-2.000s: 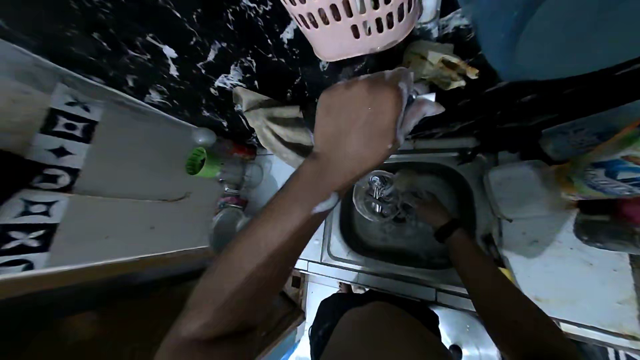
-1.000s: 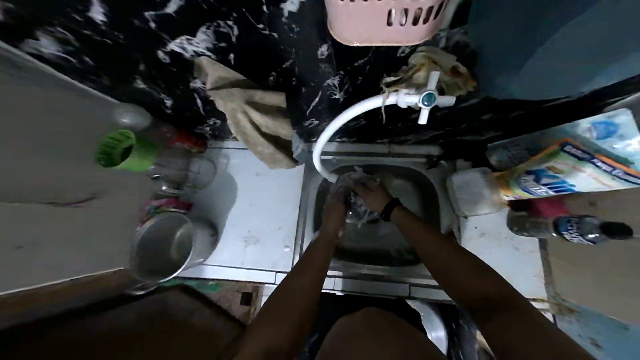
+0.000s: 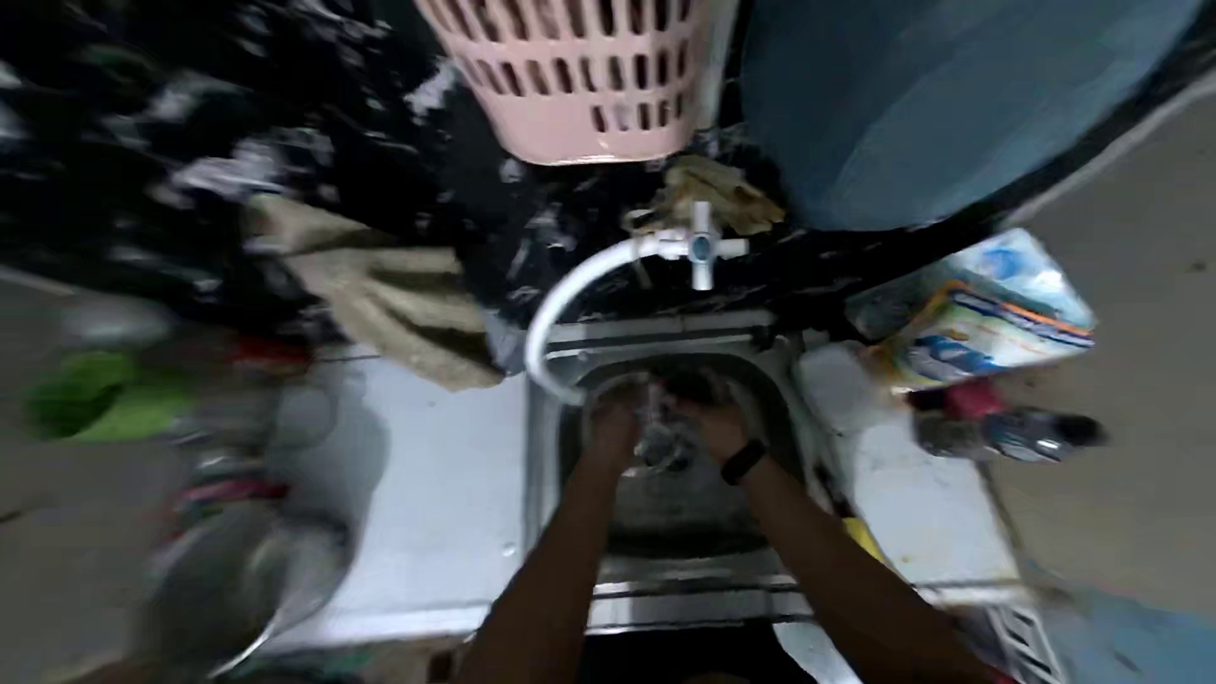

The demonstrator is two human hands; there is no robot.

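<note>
Both of my hands are down in the metal sink, below the curved white faucet. My left hand is at the left side of the basin, and my right hand, with a black band on the wrist, is close to its right. Between and just below them lie shiny, clear-looking items, too blurred to name. A dark round shape touches or sits near my right fingers. Whether either hand grips something cannot be made out.
A beige cloth hangs at the counter's back left. A metal pot and a green plastic container stand left. A pink basket hangs above. Right of the sink are a plastic tub, a detergent packet and a bottle.
Two seconds ago my left hand was raised near the faucet; by one second ago it was down in the sink beside my right hand. Both remain there now.
</note>
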